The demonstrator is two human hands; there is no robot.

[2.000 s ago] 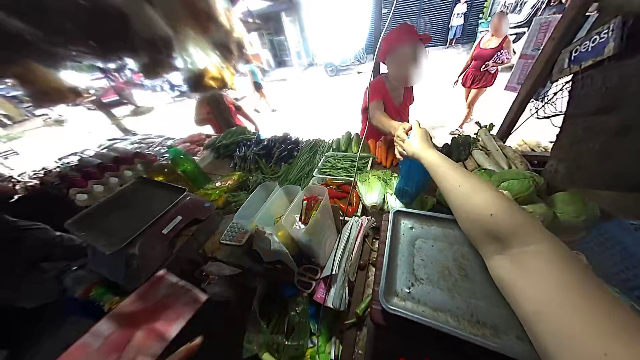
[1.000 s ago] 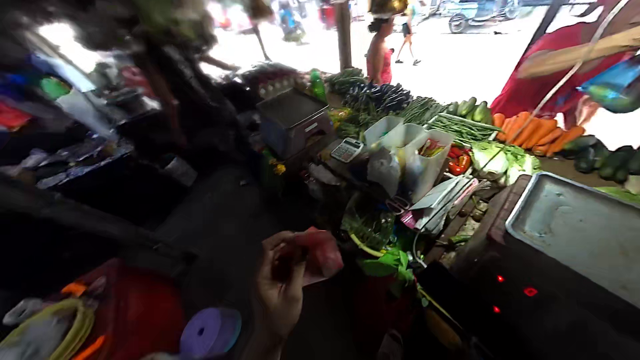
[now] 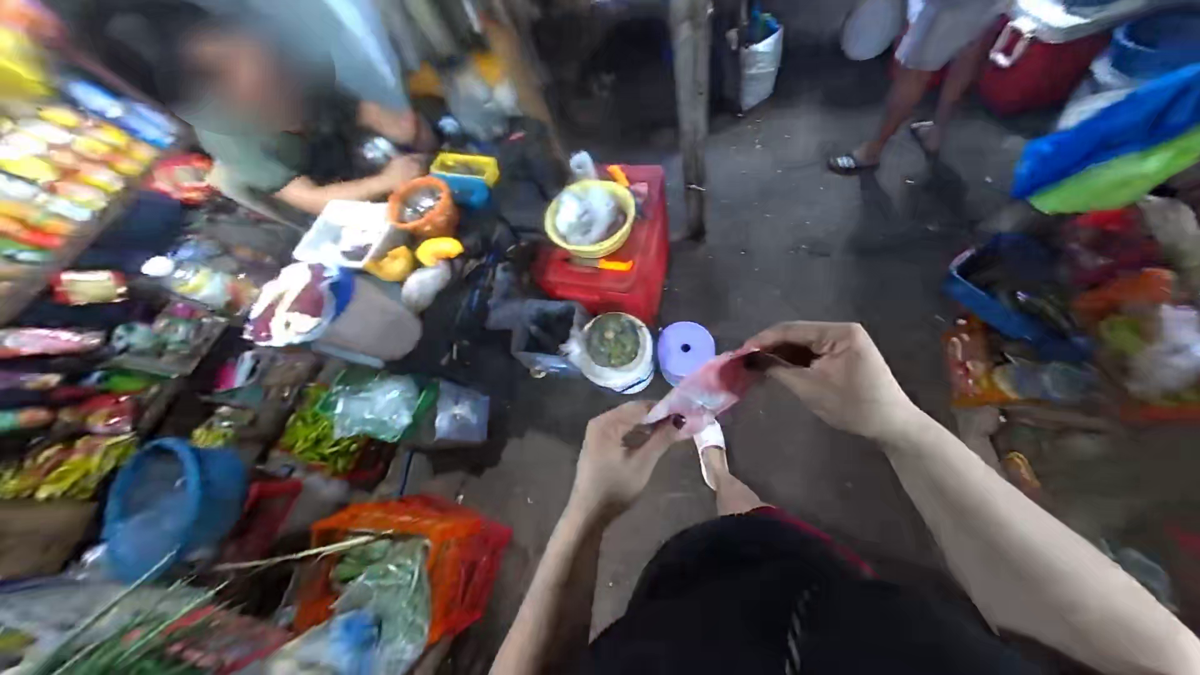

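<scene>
A pinkish-red sheet, soft and blurred like a banknote (image 3: pixel 708 386), is stretched between my two hands in front of my body. My left hand (image 3: pixel 619 455) pinches its lower left end between thumb and fingers. The upper right end is pinched by my right hand (image 3: pixel 830 375), where a dark gap or fold shows beside the thumb. Past the sheet, on the floor, stand a purple round container (image 3: pixel 685 349) and a white tub with greenish contents (image 3: pixel 617 349). Whether the sheet is one piece or several is not clear.
A red box (image 3: pixel 647 272) bears a yellow basket (image 3: pixel 589 217) by a wooden post (image 3: pixel 692 122). An orange crate (image 3: pixel 487 553) and blue bucket (image 3: pixel 173 506) stand left, a blue crate (image 3: pixel 970 291) right. Another person (image 3: pixel 253 122) works upper left; someone's legs (image 3: pixel 900 112) show upper right.
The view has swung from the vegetable stall to the floor. My right hand, earlier stretched toward a person in a red cap, now holds the pinkish sheet together with my left hand.
</scene>
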